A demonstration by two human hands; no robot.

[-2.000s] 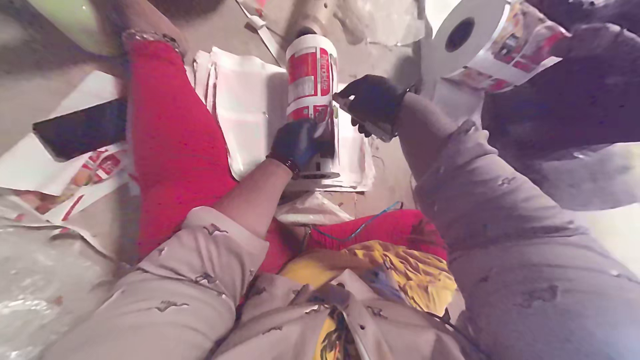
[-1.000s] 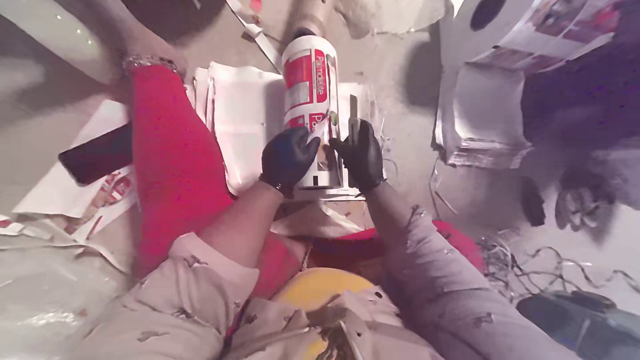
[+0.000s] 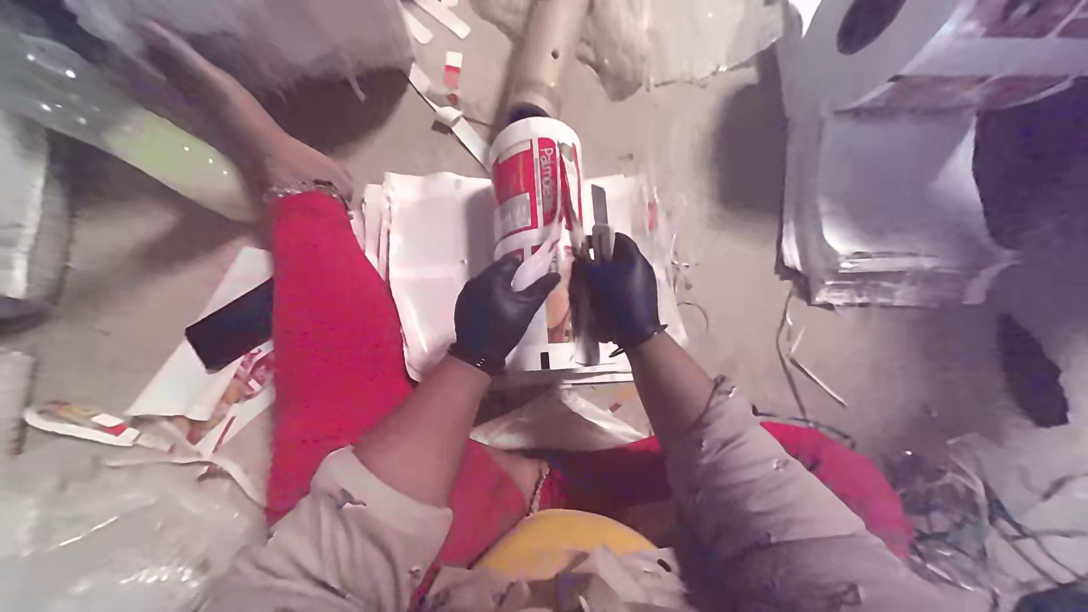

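A roll of printed red-and-white film (image 3: 523, 183) lies lengthwise before me, on a stack of white sheets (image 3: 433, 272). My left hand (image 3: 506, 310), in a dark glove, pinches a loose flap of film (image 3: 537, 263) at the roll's left side. My gloved right hand (image 3: 625, 289) is at the roll's right side, closed around a narrow flat grey tool, perhaps a knife (image 3: 600, 217), that points away from me. Strips of film hang loose along the roll between the hands. The fingertips of the right hand are partly hidden.
A cardboard tube (image 3: 548, 51) extends beyond the roll. At the upper right is a larger printed roll (image 3: 918, 51) above stacked film (image 3: 892, 204). A black phone-like slab (image 3: 234, 327) lies by my left leg. Clear plastic (image 3: 127, 535) and tangled strips (image 3: 960, 501) lie on the floor.
The right hand, apart from the roll's right edge two seconds ago, has come in against its side. The left hand now lifts a film flap. The view has shifted.
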